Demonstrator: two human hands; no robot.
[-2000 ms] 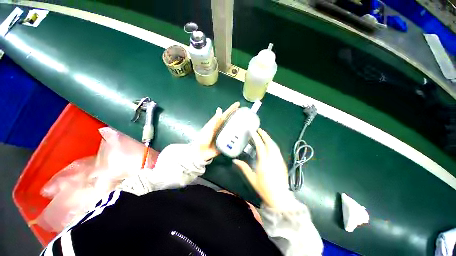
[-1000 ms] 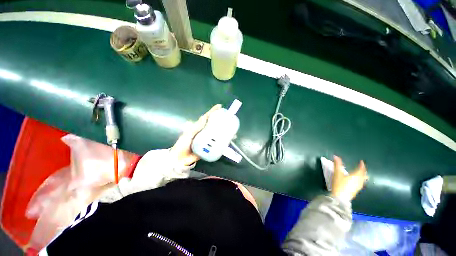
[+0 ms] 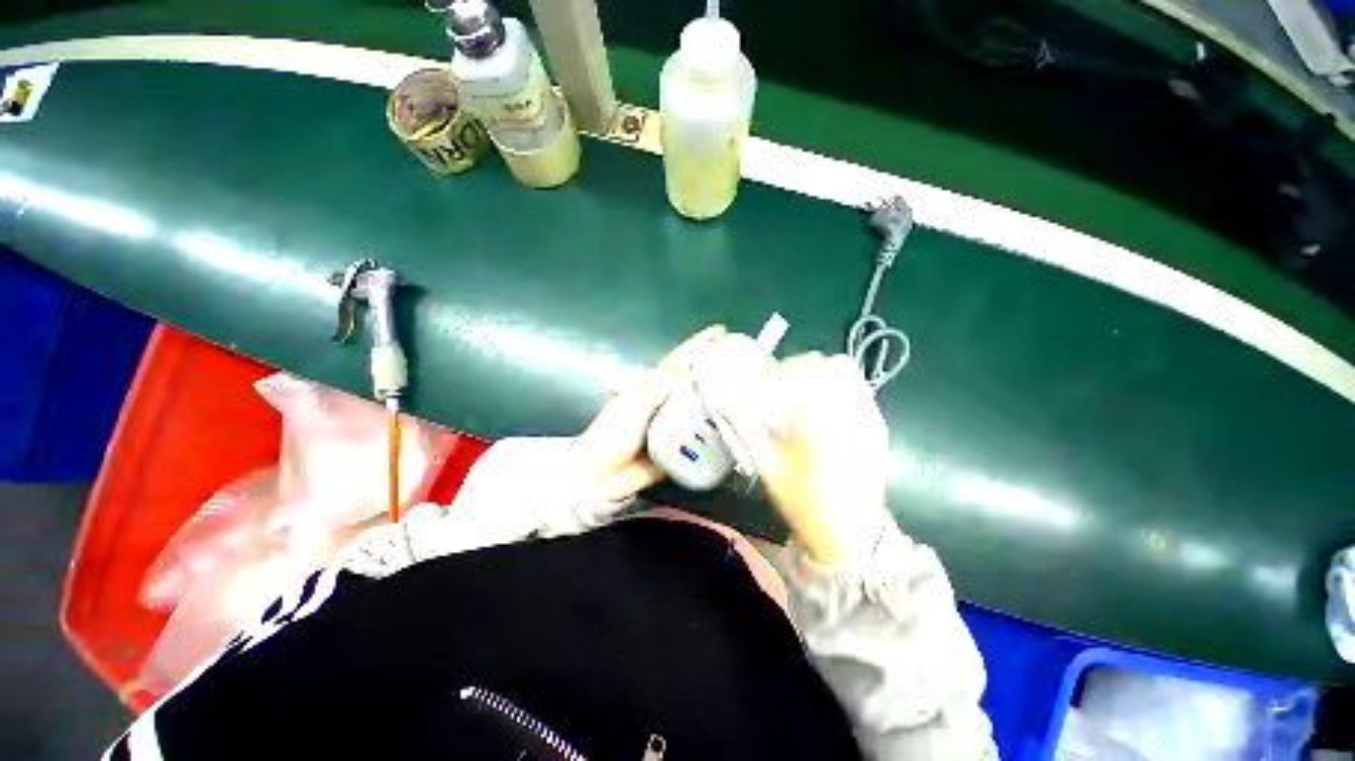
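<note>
A grey socket unit (image 3: 691, 446) is held above the green bench, with a white strip (image 3: 771, 332) sticking out at its upper end. My left hand (image 3: 639, 424) grips its left side. My right hand (image 3: 810, 439) lies over its right side and covers much of its face; a white edge shows under the fingers, and I cannot tell if it is a cloth. The grey power cord (image 3: 878, 350) lies on the bench to the right, its loops partly hidden by my right hand. Its plug (image 3: 890, 223) lies near the white rail.
A squeeze bottle (image 3: 704, 127), a pump bottle (image 3: 520, 112) and a printed cylinder (image 3: 436, 124) stand along the bench's (image 3: 1070, 446) far side, by a post (image 3: 574, 60). An air gun (image 3: 384, 320) lies left. A red crate (image 3: 112, 528) and a blue bin (image 3: 1073, 699) are below. A cloth (image 3: 1342, 602) lies far right.
My right hand has come back from the white cloth on the right to the socket unit. The white cloth is gone from that spot on the bench. The view has shifted slightly.
</note>
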